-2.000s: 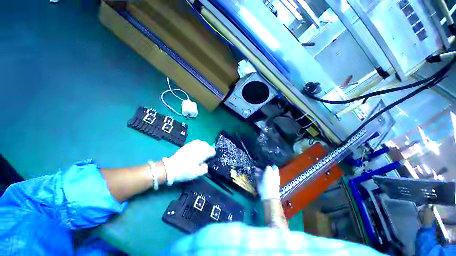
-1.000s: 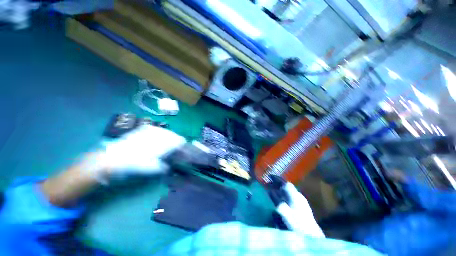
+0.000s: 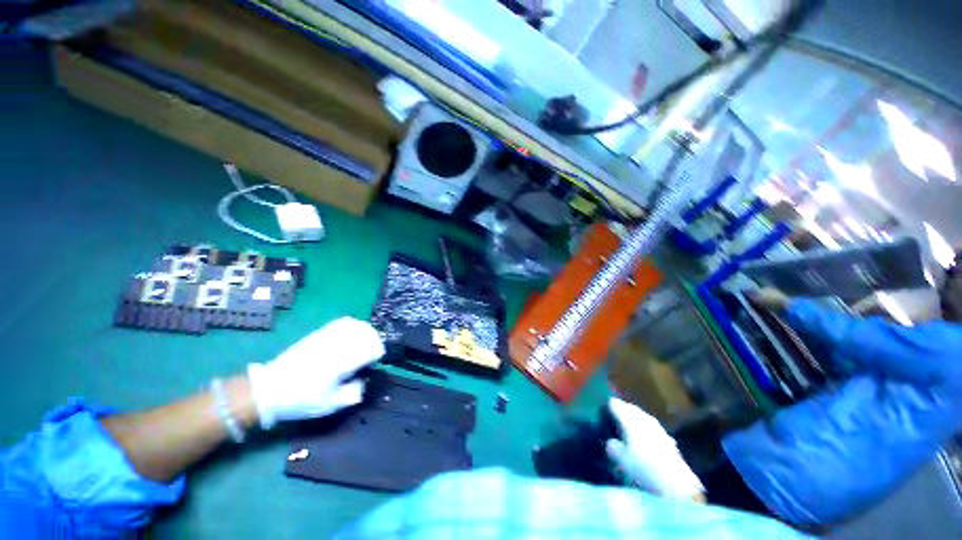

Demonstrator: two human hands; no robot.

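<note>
The black assembly jig [image 3: 396, 432] lies flat on the green mat, bare on top. My left hand [image 3: 316, 371], gloved white, is at its upper left corner, thumb and fingers apart, with nothing visible in it. My right hand [image 3: 649, 454], gloved white, is low at the right, its fingers on a blurred dark object [image 3: 575, 448] that I cannot identify. Black finned heat sinks [image 3: 206, 295] with pale square marks stand grouped at the left. The black screw tray [image 3: 438, 316] holds glittering screws and tan-yellow pieces [image 3: 464, 346]. A thin dark stick [image 3: 414, 367] lies between tray and jig.
An orange board [image 3: 580, 311] with a long pale rail [image 3: 607, 293] sloping over it is right of the tray. A whitish blower [image 3: 441, 158], clear plastic bag [image 3: 517, 245], white adapter [image 3: 299, 222] and long cardboard box [image 3: 222, 132] are behind. Another person's blue sleeve [image 3: 844, 422] is at the right.
The heat sinks have left the jig, and the group at the left is larger. My left hand moved from the tray to the group, then back to the jig. My right hand moved down from the tray.
</note>
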